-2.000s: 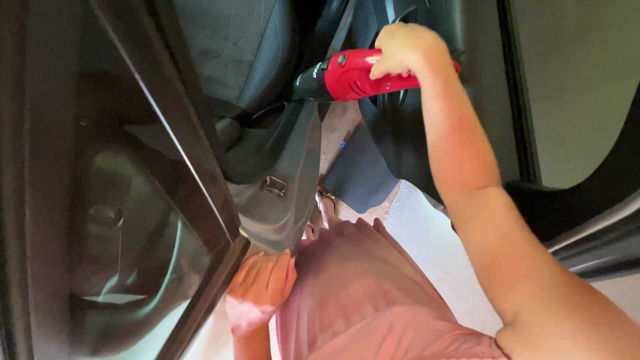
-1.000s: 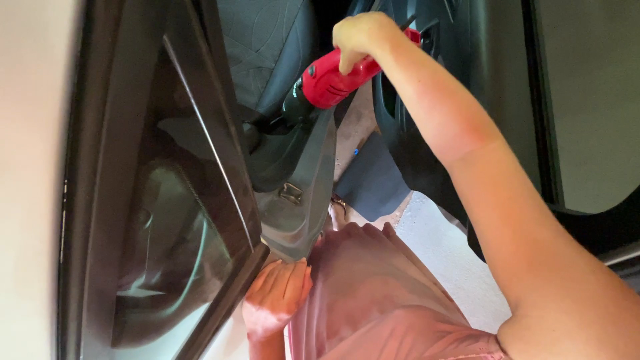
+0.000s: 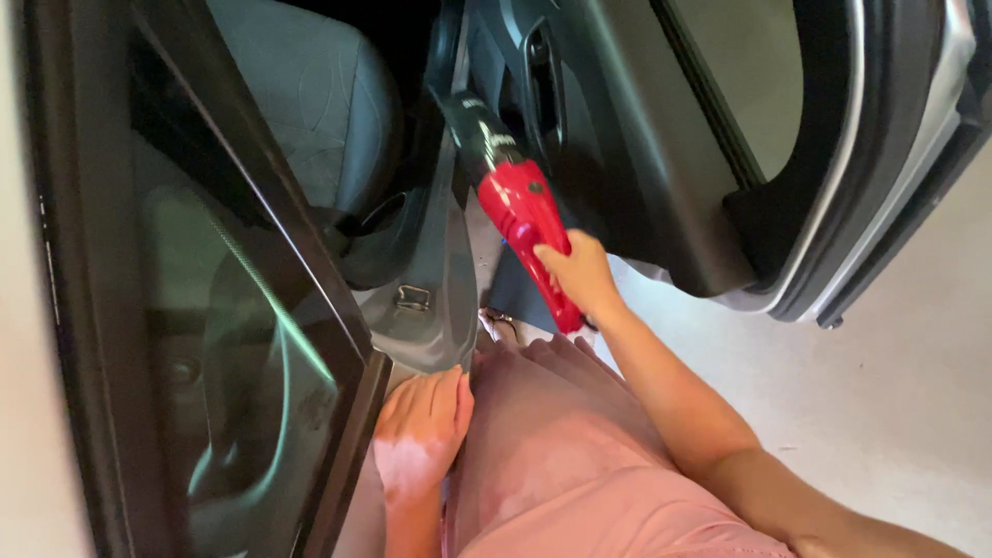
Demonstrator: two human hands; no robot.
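Observation:
A red and black handheld vacuum cleaner is held by its handle in my right hand. Its dark nozzle points up and left, between the car seat and the open car door. My left hand rests with its fingers together on the edge of the car's sill, just below the grey plastic sill trim; its palm side is hidden. A metal bracket or latch shows on that trim.
Car window glass in a dark frame fills the left side. The open door's lower edge and outer rim reach toward the right. A dark mat lies on the pale floor, near a foot in a sandal.
My right hand has come down and closer to my body with the vacuum, whose nozzle has swung from pointing left to pointing up-left. My left hand has stayed at the sill edge.

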